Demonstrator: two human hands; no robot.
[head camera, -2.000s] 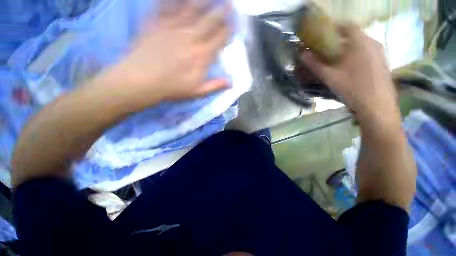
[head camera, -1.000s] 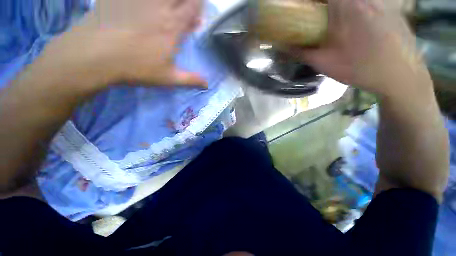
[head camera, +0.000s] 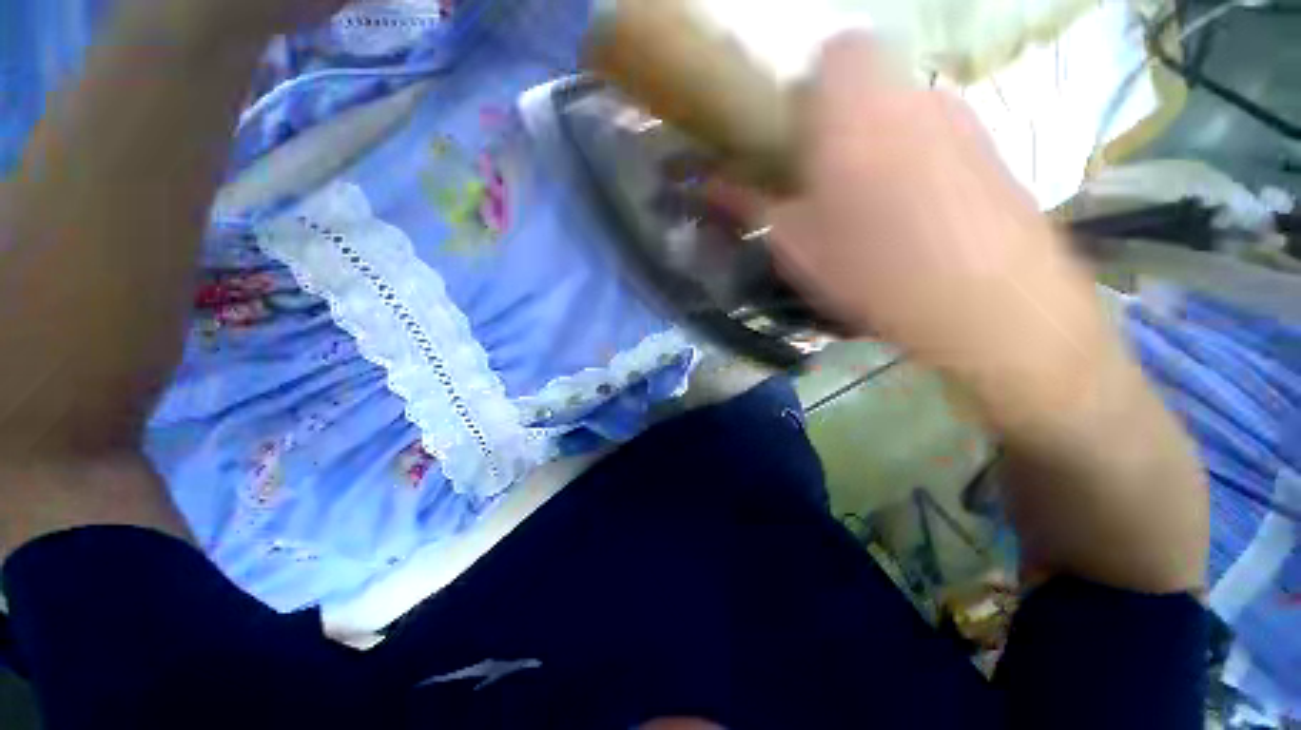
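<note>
The light blue floral garment (head camera: 335, 471) lies on the pale board, with a white lace band (head camera: 414, 335) running diagonally across it and a second lace edge toward the iron. My right hand (head camera: 885, 200), blurred, grips the tan handle of the steam iron (head camera: 685, 214). The iron's dark-rimmed metal body is at the right part of the garment, its edge over the cloth; whether it touches is unclear. My left forearm reaches up along the left side; my left hand is almost wholly cut off by the top edge, so its fingers cannot be made out.
More blue floral cloth (head camera: 1227, 414) hangs at the right. Dark cables (head camera: 1227, 86) are at the upper right, near a cream-white cloth (head camera: 1063, 114). The board's pale front edge (head camera: 428, 568) runs close to my dark clothing. Small unclear items lie on the greenish floor below.
My left hand has moved up toward the top edge. The iron in my right hand has shifted and turned over the cloth. The lace band now lies diagonally, more of it uncovered.
</note>
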